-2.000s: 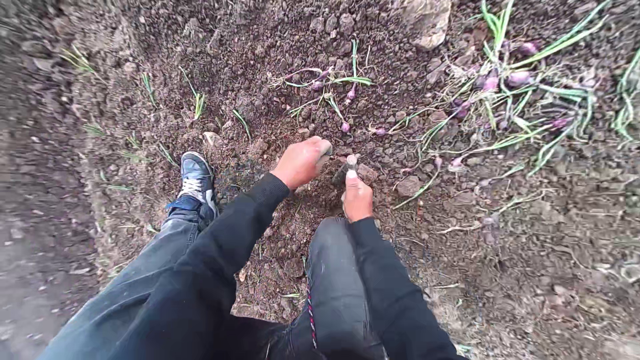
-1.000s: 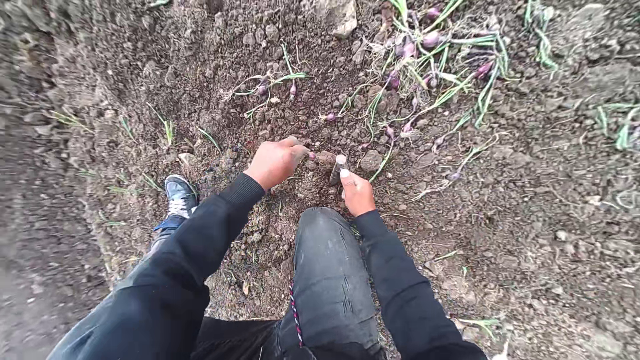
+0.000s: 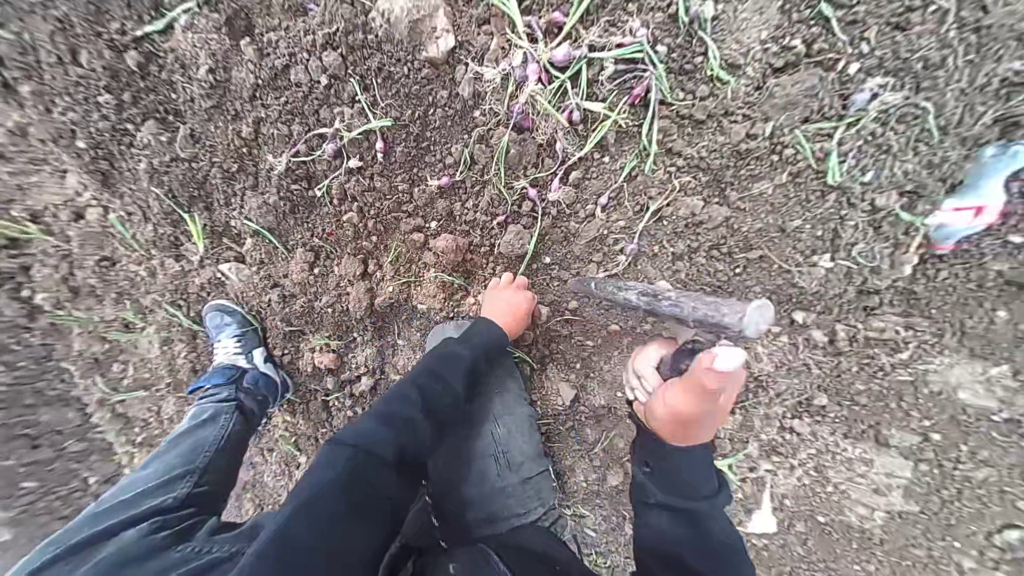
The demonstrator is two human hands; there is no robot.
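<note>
My right hand [image 3: 684,392] grips a wooden stick tool [image 3: 680,308], a thick tapered piece with a pale cut end and its dark point towards the left. Part of the tool is hidden by my fingers. Near the base of a green shoot, my left hand [image 3: 510,304] rests low at the soil, its fingers curled; whether they hold anything is hidden. Beyond the hands lies a heap of small purple onions [image 3: 562,56] with green leaves and roots. A few loose onions [image 3: 554,186] are scattered between the heap and my left hand.
A large stone [image 3: 416,28] lies at the top. Green shoots [image 3: 194,228] stand in the soil at the left, near my shoe [image 3: 236,344]. More pulled plants [image 3: 836,148] and a shiny wrapper [image 3: 972,200] lie at the right.
My hands, close together before, are now apart. My right hand has moved right with the stick tool, which now shows lengthwise; my left hand has come down nearer my knee.
</note>
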